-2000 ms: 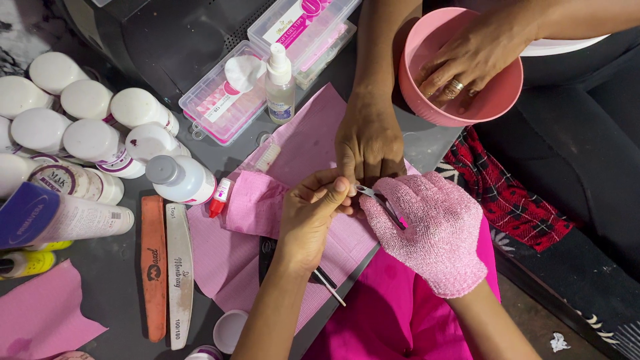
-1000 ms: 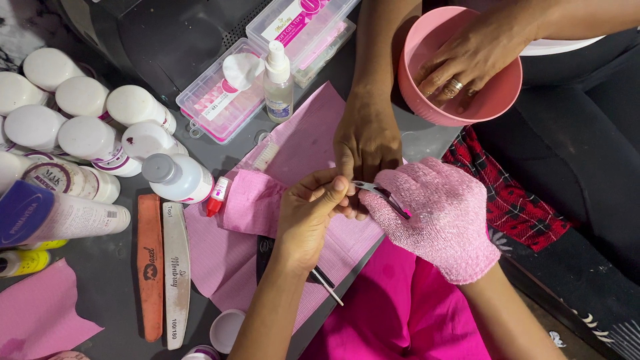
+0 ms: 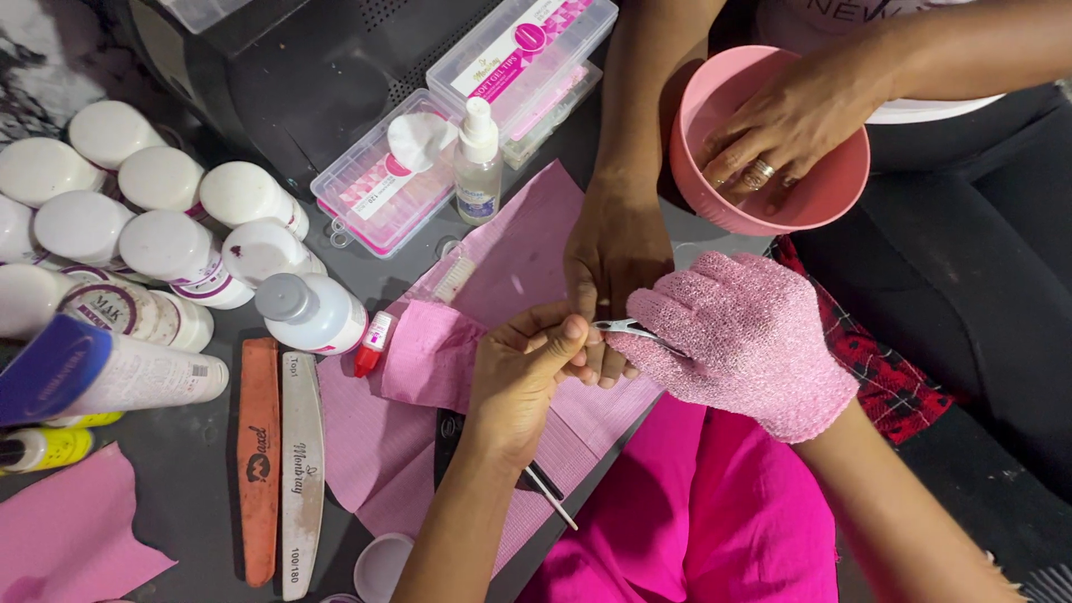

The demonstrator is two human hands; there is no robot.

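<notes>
My right hand point(image 3: 729, 343), in a pink textured glove, is closed around a metal cuticle nipper point(image 3: 624, 326), whose tip points left. My bare left hand point(image 3: 528, 368) pinches with thumb and forefinger at that tip, against the fingers of another person's hand point(image 3: 621, 260); which finger is held cannot be told. That hand lies palm down over a pink paper towel point(image 3: 536, 226). The person's other hand point(image 3: 787, 134), wearing rings, dips into a pink bowl point(image 3: 846, 193). A folded pink cloth point(image 3: 431, 356) lies left of my left hand.
Several white-capped bottles point(image 3: 167, 247) crowd the left side. Nearer are an orange nail file point(image 3: 259, 461), a grey nail file point(image 3: 301, 477) and a red-capped small bottle point(image 3: 373, 343). A spray bottle point(image 3: 479, 167) stands by plastic nail-tip boxes point(image 3: 385, 180). A thin stick point(image 3: 553, 498) protrudes beyond my left wrist.
</notes>
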